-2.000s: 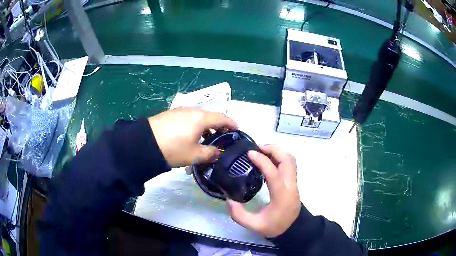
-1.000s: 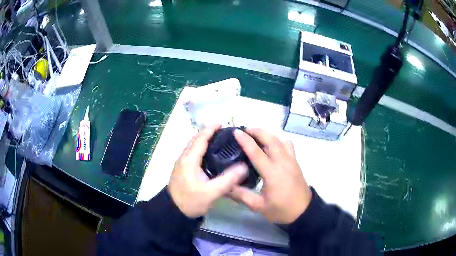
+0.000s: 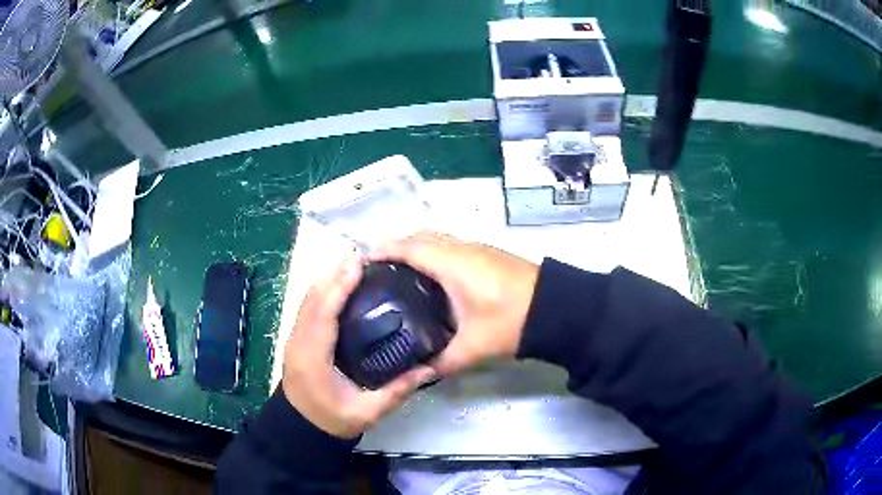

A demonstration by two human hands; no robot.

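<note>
A black dome camera head (image 3: 395,324) with a small slotted patch is held over the front left part of the white work mat (image 3: 542,387). My left hand (image 3: 324,363) grips its left side. My right hand (image 3: 469,300) grips its right side, with fingers along the upper edge and thumb at the lower edge. The fingers and palms hide the sides and underside of the dome. A white camera bracket (image 3: 363,198) lies on the mat just behind the hands.
A white screw feeder (image 3: 561,126) stands at the mat's back edge. A black electric screwdriver (image 3: 680,87) hangs right of it. A phone (image 3: 221,327) and glue tube (image 3: 155,335) lie left on the green bench (image 3: 774,251). Plastic bags (image 3: 82,334) and cables are far left.
The dome has moved left and turned, its slotted patch now nearer me. My right hand has moved left with it. The view has shifted, and the phone, hidden at first, now shows.
</note>
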